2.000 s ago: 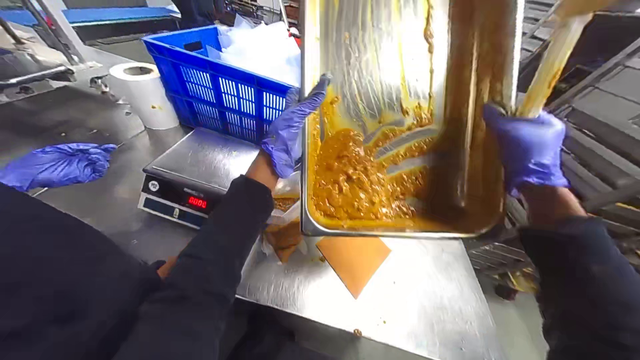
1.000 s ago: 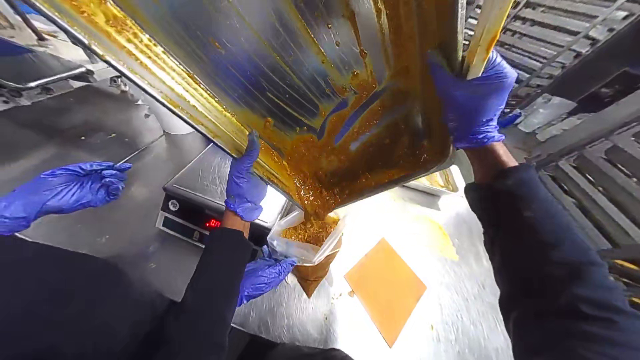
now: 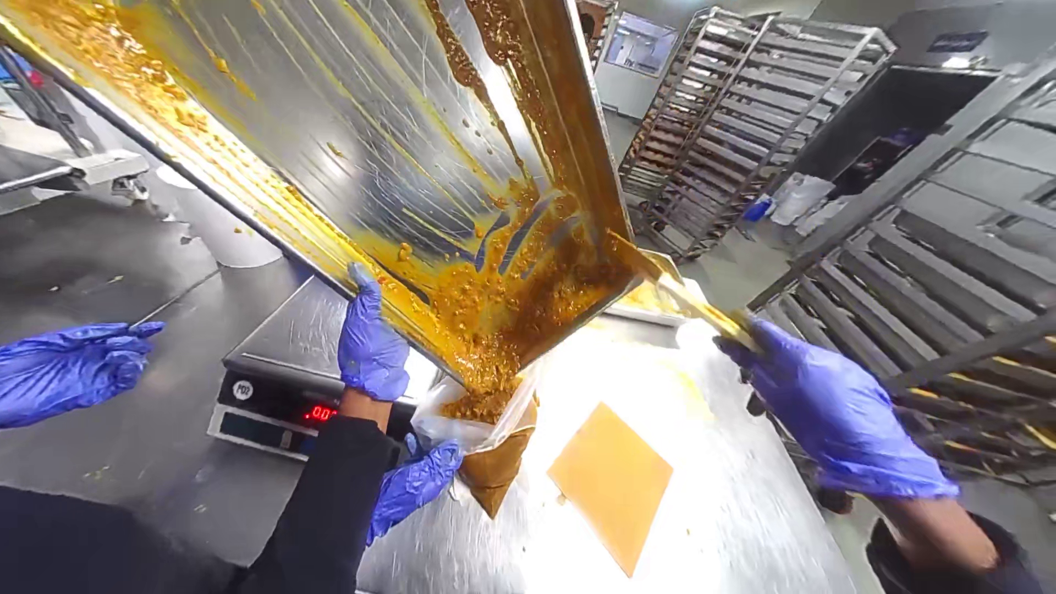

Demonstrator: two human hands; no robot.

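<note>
My left hand [image 3: 373,346], in a blue-purple glove, grips the lower side rim of a deep metal tray [image 3: 330,165] tilted corner down. Orange-brown chunky sauce [image 3: 487,355] runs from that corner into a clear plastic bag [image 3: 495,445], which is partly filled. My right hand [image 3: 833,412] is shut on the handle of a spatula [image 3: 689,297], whose blade is in the sauce near the tray's right side. A co-worker's gloved hand [image 3: 417,487] holds the bag from below left; another gloved hand [image 3: 74,371] hovers at the far left.
A digital scale [image 3: 280,379] stands left of the bag on the metal table [image 3: 726,495]. An orange square sheet [image 3: 615,487] lies right of the bag. A shallow tray with yellow residue [image 3: 660,297] is behind. Metal racks [image 3: 718,124] stand right; a white roll [image 3: 227,223] is at left.
The tray has gone from nearly level across the view to corner down, with sauce now running into the bag. My right hand has left the tray rim and moved the spatula into the sauce.
</note>
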